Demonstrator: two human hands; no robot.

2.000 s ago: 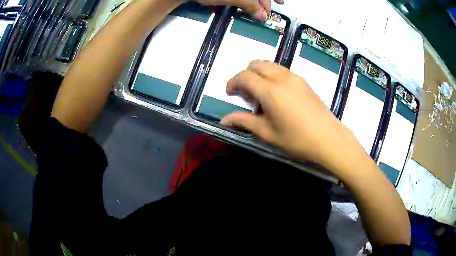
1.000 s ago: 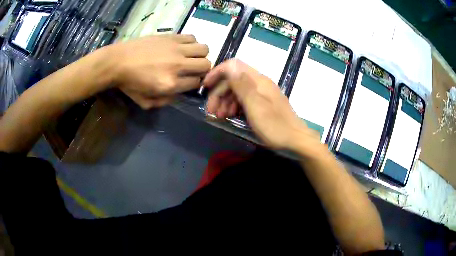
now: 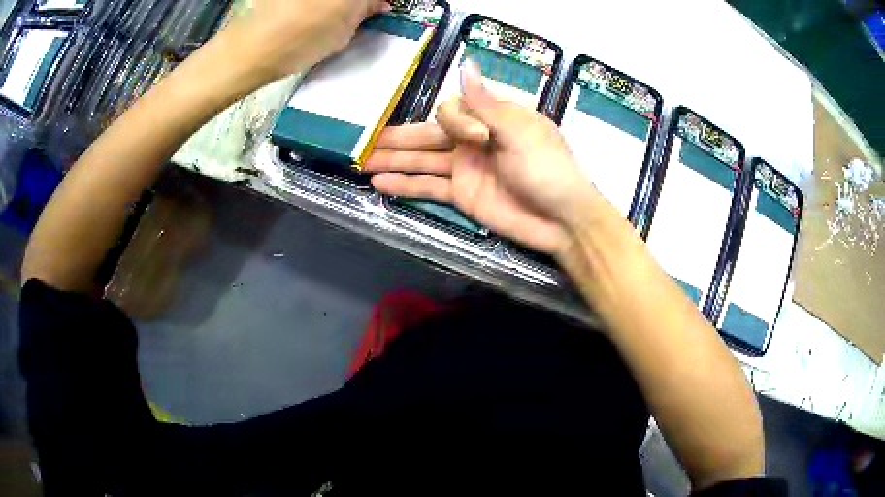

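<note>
The leftmost black-rimmed unit point(image 3: 351, 82) is raised and tilted in its pocket of the clear tray point(image 3: 335, 193). It shows a white middle, teal ends and a yellow-orange strip down its right side. My left hand point(image 3: 306, 34) is closed around its upper left part; the fingertips lie by the circuit board at the top edge of the picture and are partly cut off. My right hand point(image 3: 500, 160) is palm up with fingers apart over the second unit point(image 3: 509, 70). Its fingertips are at the lifted unit's lower right edge, and the thumb points up.
Three more units lie in tray pockets to the right, the nearest one point(image 3: 608, 146) beside my right hand. White paper point(image 3: 723, 58) is behind the tray. Brown cardboard point(image 3: 835, 262) with white scraps point(image 3: 856, 206) is at right. Dark stacked trays point(image 3: 126, 73) stand at left.
My hands were close together at the tray's front edge. My left hand has moved up to the leftmost unit's top end, and my right hand has opened palm up. That unit is now raised and tilted.
</note>
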